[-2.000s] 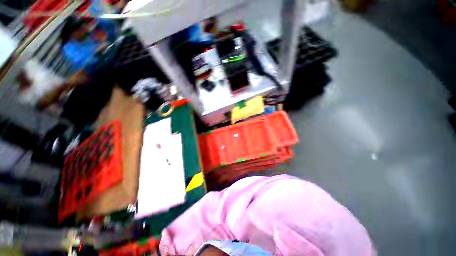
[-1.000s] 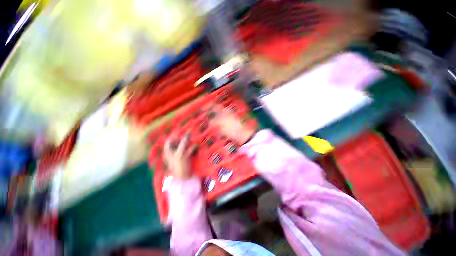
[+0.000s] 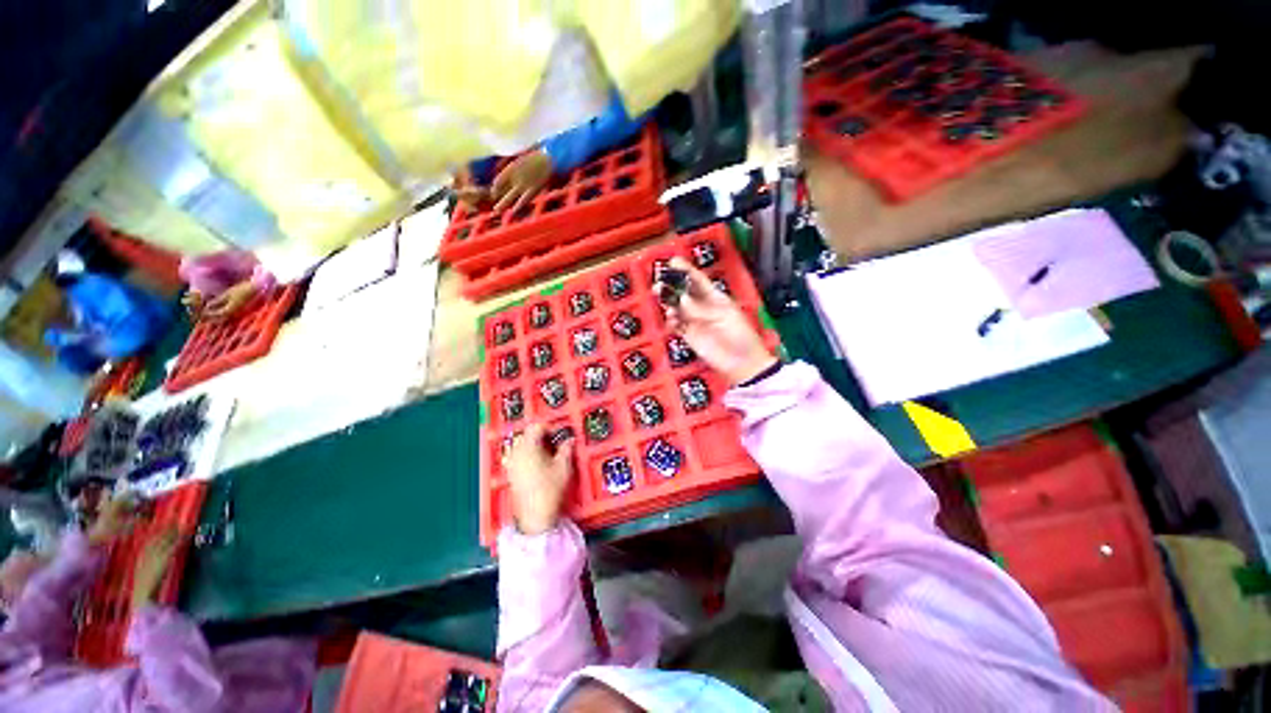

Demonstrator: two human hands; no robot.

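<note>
The red compartment tray (image 3: pixel 579 418) lies before me on the green bench, with small dark electronic units (image 3: pixel 595 378) in many of its pockets. My right hand (image 3: pixel 721 334) is over the upper right part of the tray, its fingertips on a dark unit (image 3: pixel 675 283). My left hand (image 3: pixel 540 476) is at the lower left pockets, its fingers around a unit that they partly hide; whether it grips it is not clear. The black-and-white post-mounted device (image 3: pixel 717 198) stands just beyond the tray's upper right corner.
Stacked red trays (image 3: pixel 558 234) with another person's hands stand behind. A filled red tray (image 3: pixel 934 105) lies on brown board far right. White and pink sheets (image 3: pixel 906 319) with a pen, a yellow tag (image 3: pixel 940 429) and a tape roll (image 3: pixel 1188 258) lie right. Large red trays (image 3: pixel 1066 529) sit lower right. People work left.
The view has swung from the floor and right side back to the bench and is sharper. My right hand now has its fingertips on a unit; my left hand is lower on the tray.
</note>
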